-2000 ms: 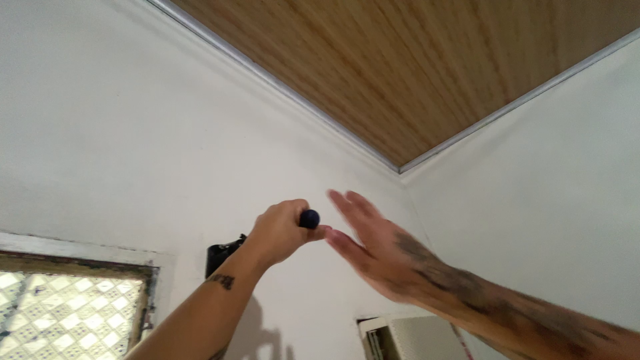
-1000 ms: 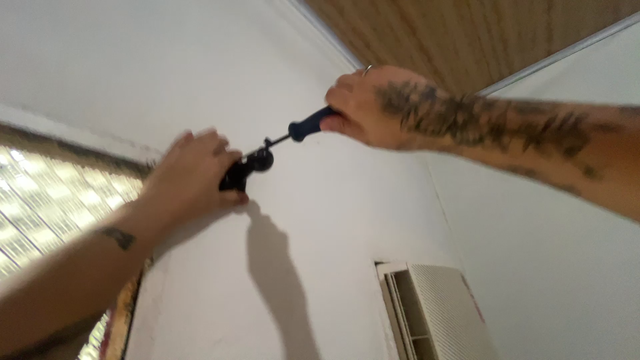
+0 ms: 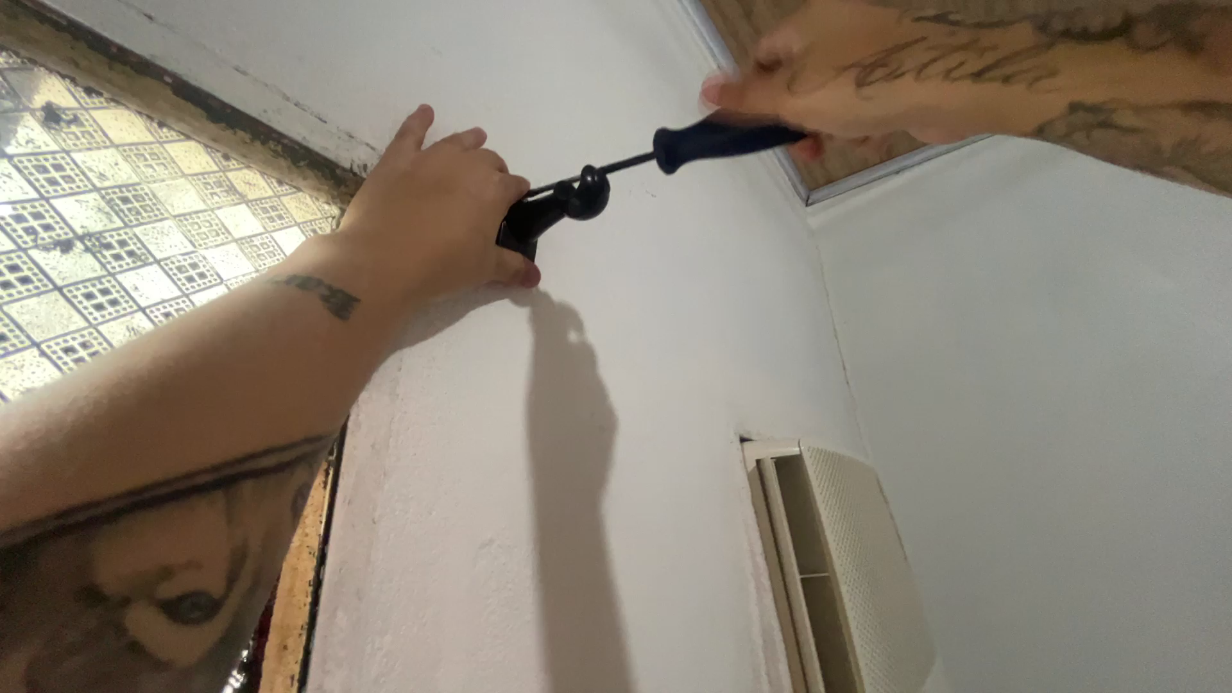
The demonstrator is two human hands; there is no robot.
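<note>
My left hand (image 3: 448, 212) grips a black wall bracket (image 3: 539, 214) against the white wall, its fingers behind and its thumb below. The bracket has a rounded, knob-like outer end. My right hand (image 3: 789, 96) holds a screwdriver by its dark blue handle (image 3: 722, 141). The thin shaft (image 3: 626, 165) runs down-left past the rounded end toward the bracket's base. My fingers hide the tip and part of the base, so I cannot tell whether the tip sits in a screw.
A window with patterned panes (image 3: 125, 231) and a worn frame (image 3: 192, 106) lies at the left. A beige louvred unit (image 3: 866, 568) is set in the wall at lower right. The wood-patterned ceiling (image 3: 861, 164) meets the walls above.
Two seconds ago my hands were close together near the blue handle. My left hand has since moved onto the bracket, and my right hand has taken the screwdriver. The view has shifted toward the window.
</note>
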